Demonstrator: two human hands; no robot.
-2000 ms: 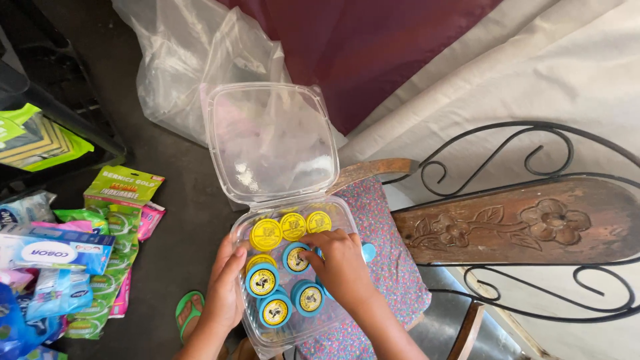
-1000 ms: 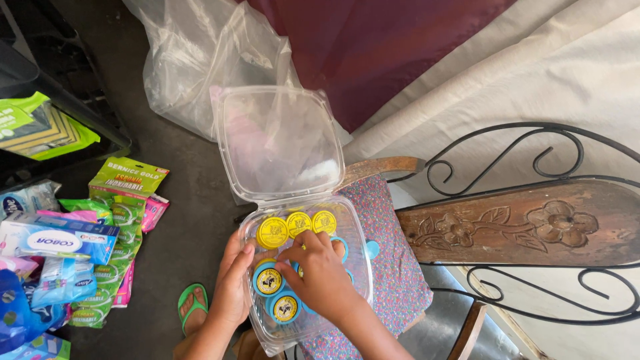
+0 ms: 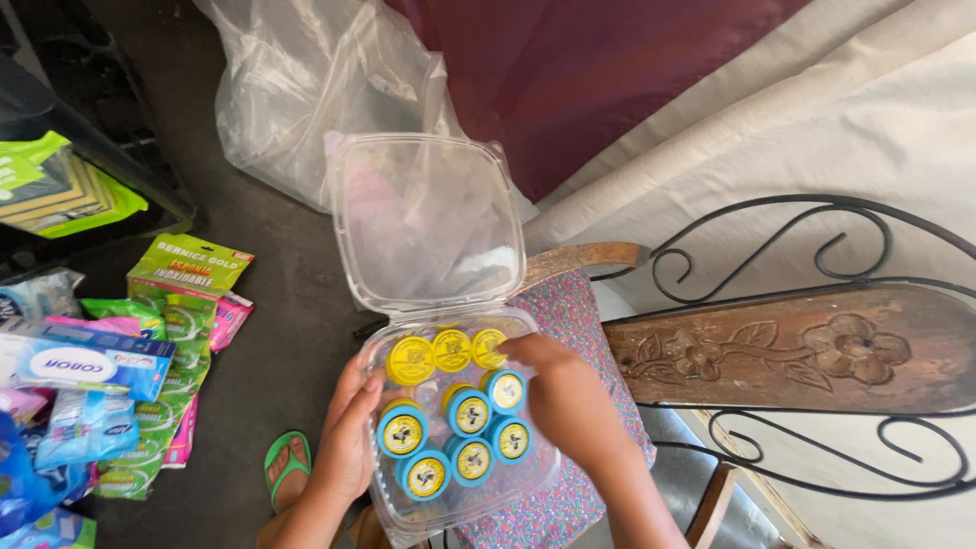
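Note:
A clear plastic clamshell container (image 3: 534, 488) lies with its lid (image 3: 431, 221) raised on a chair's floral cushion (image 3: 564, 305). My left hand (image 3: 347, 435) grips the container's left side, fingers at the rim. Across the top of the tray stand several yellow round tins (image 3: 412, 360). Below them sit several blue round tins (image 3: 402, 431) with yellow printed tops, some on top of others. My right hand (image 3: 568, 389) is over the tray's right side, its fingertips at the rightmost yellow tin (image 3: 489, 348); whether they grip it cannot be told.
Packaged goods, with steel scouring sponges (image 3: 179, 343) among them, lie at the left below a black crate (image 3: 114, 145). A clear plastic bag (image 3: 328, 99) is behind the container. The chair's carved wooden back (image 3: 762, 347) has curled black metal bars. A foot in a green sandal (image 3: 288, 465) shows below.
My right hand has moved from the middle of the tray to its right side, uncovering blue tins there. My left hand still holds the container's left side.

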